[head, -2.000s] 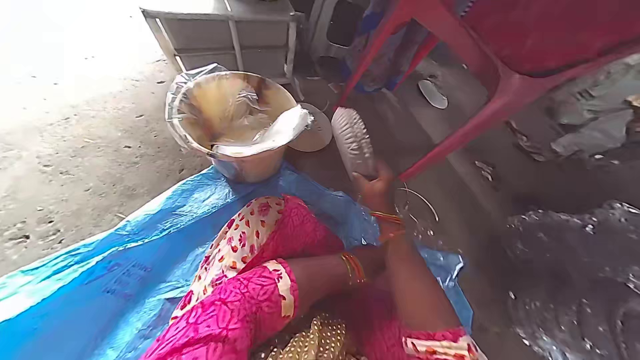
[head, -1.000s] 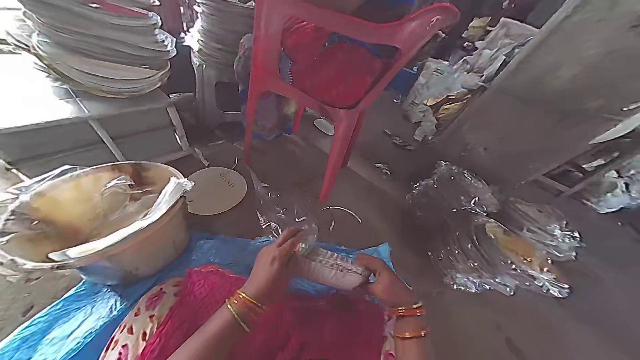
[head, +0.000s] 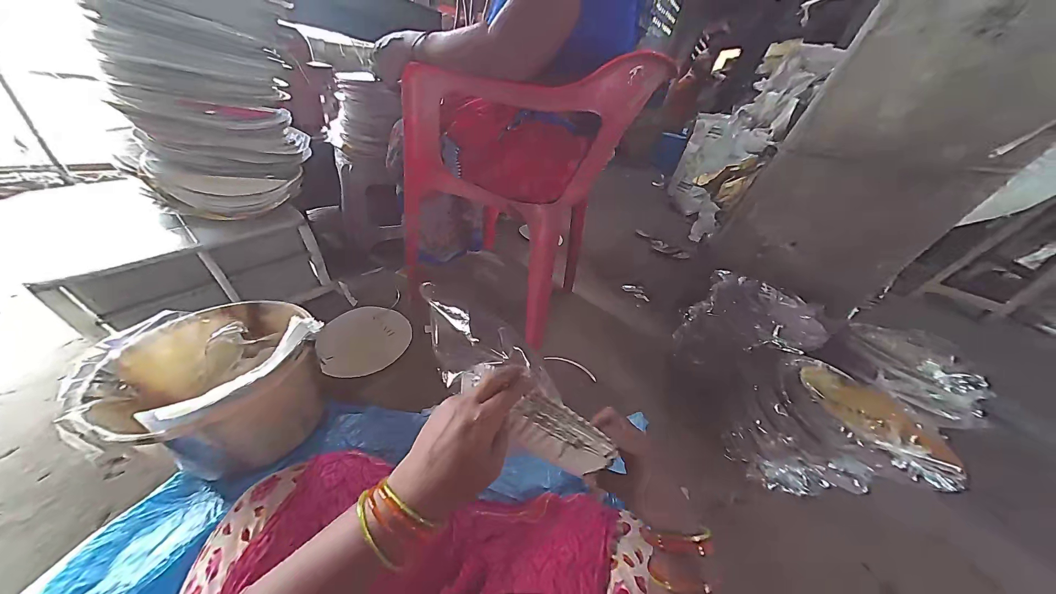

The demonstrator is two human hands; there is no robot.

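A pale, ridged stack of thin pieces (head: 554, 433) lies between my hands above my lap, its material hard to tell. My left hand (head: 470, 437) grips its upper left end together with a clear plastic bag (head: 474, 330), which spreads out beyond my fingers. At the lower right end, my right hand (head: 631, 462) holds the stack with thumb and fingers. Left of my hands a tan tub (head: 247, 421) holds crumpled clear film and something brownish. A flat pale disc (head: 365, 341) lies on the floor beside the tub.
A blue plastic sheet (head: 355, 429) lies under me. Ahead stands a red plastic chair (head: 540, 239) with a person seated on it. Tall stacks of round plates (head: 214, 124) stand on a low cabinet (head: 148, 272) at left. Clear film packets (head: 874, 404) lie on the floor at right.
Two seconds ago only one hand visibly held the ridged stack, upright; now both hands hold it, tilted. The clear bag has come up beside it. The view has swung right and up.
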